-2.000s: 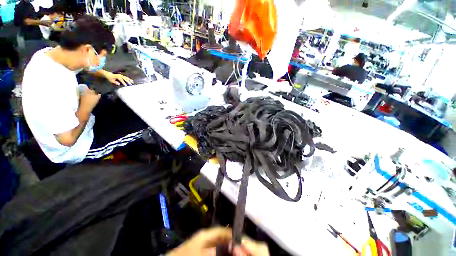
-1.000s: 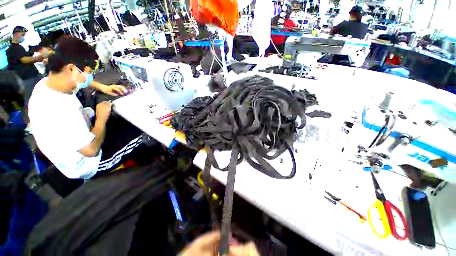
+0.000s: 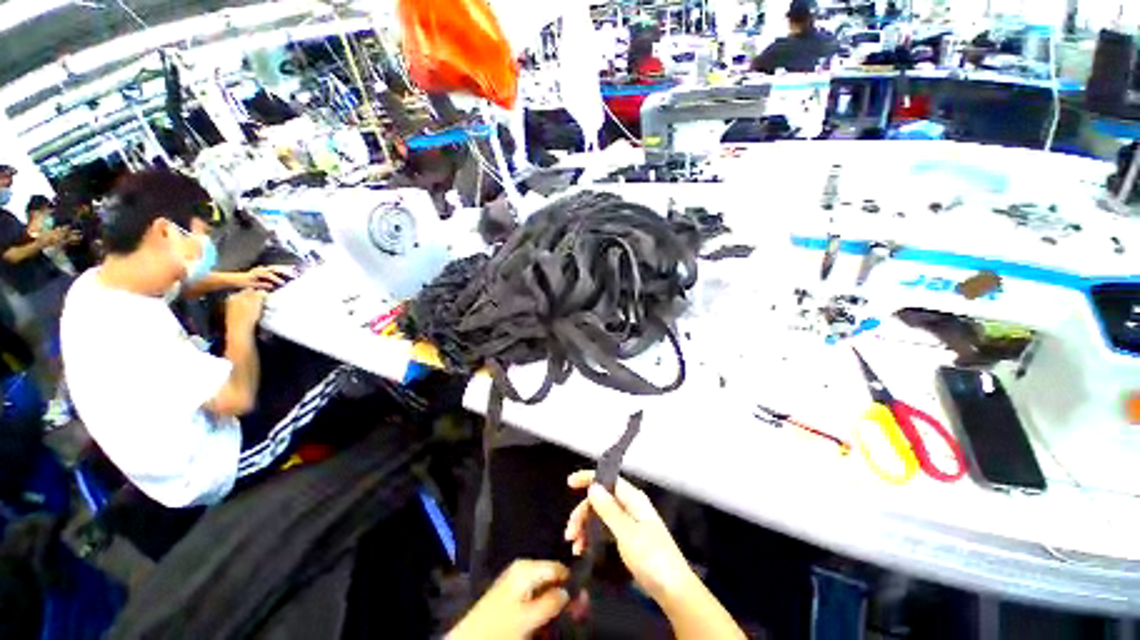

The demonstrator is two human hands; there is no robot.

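Note:
My right hand [image 3: 625, 525] holds a black fabric strip [image 3: 615, 453] near its free end, which sticks up above the fingers at the table's front edge. My left hand [image 3: 519, 600] is lower and to the left, closed on the same strip. A strip pile [image 3: 569, 281] lies on the white table [image 3: 750, 469] as a tangled black heap. Another strip hangs from it over the edge, left of my hands. Tailor's scissors [image 3: 903, 431] with yellow and red handles lie at the right, beside a smartphone [image 3: 990, 429]. Small snips [image 3: 806, 428] lie left of the scissors.
A lockstitch sewing machine [image 3: 975, 288] stands at the right. A neighbouring machine [image 3: 390, 231] is left of the pile. A seated person [image 3: 144, 363] in a white shirt works at the left. Black cloth [image 3: 275, 531] is draped at lower left. An orange bag [image 3: 460, 50] hangs above.
The strip in my hands now shows a free end, apart from the pile. My right hand has come up into fuller view. The camera view has turned right, showing more of the machine and phone.

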